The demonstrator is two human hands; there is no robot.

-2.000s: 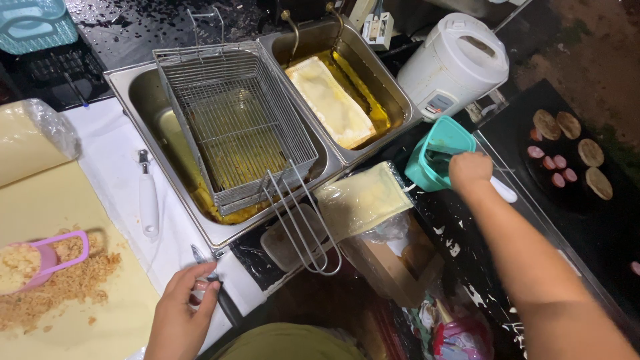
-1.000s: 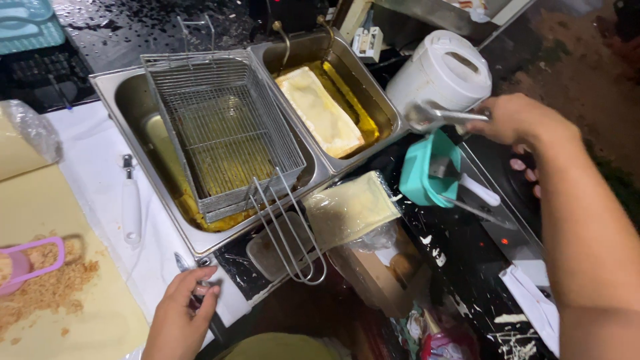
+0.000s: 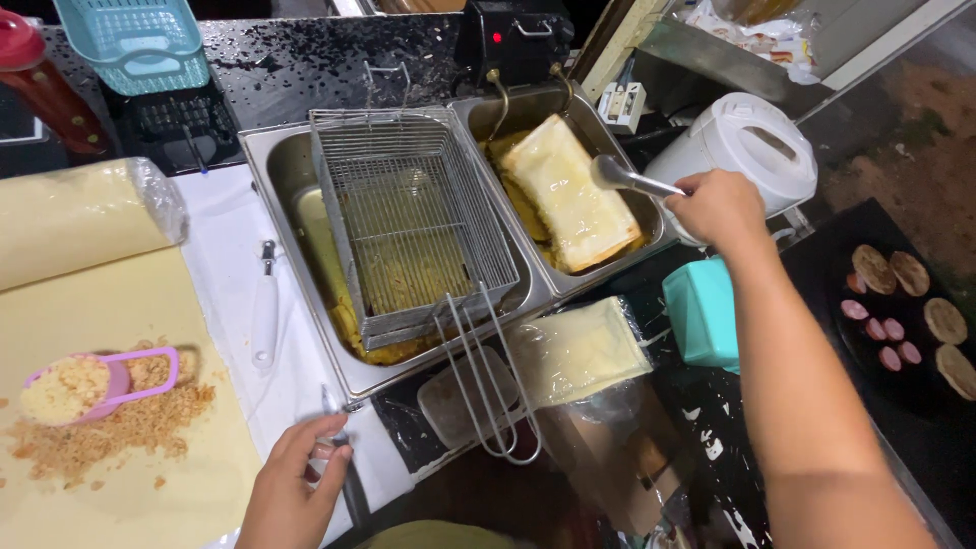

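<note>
My right hand (image 3: 720, 204) grips the handle of a metal ladle (image 3: 618, 174), whose bowl is over the right edge of a pale rectangular pastry (image 3: 564, 191) in the right oil tank (image 3: 488, 114). Oil glistens on the pastry. A turquoise container (image 3: 698, 314) stands beside my right forearm. At the lower left my left hand (image 3: 305, 476) is half curled by the front corner of the left tank, over a dark-handled tool (image 3: 352, 484); whether it touches the tool cannot be told. A wire fryer basket (image 3: 412, 229) rests in the left tank, its handle jutting toward me.
Left lies a dough sheet (image 3: 114, 305) with crumbly filling (image 3: 164, 415) and a pink scoop (image 3: 114, 385). A white-handled tool (image 3: 265, 316) lies on white cloth. Packaged pale sheets (image 3: 583, 351) sit before the tanks. A white electric pot (image 3: 736, 156) and a griddle with patties (image 3: 945, 320) stand right.
My right hand has gone from the turquoise container, lifting out the ladle, and moved left to the pastry in the right tank. My left hand stays near the tank corner.
</note>
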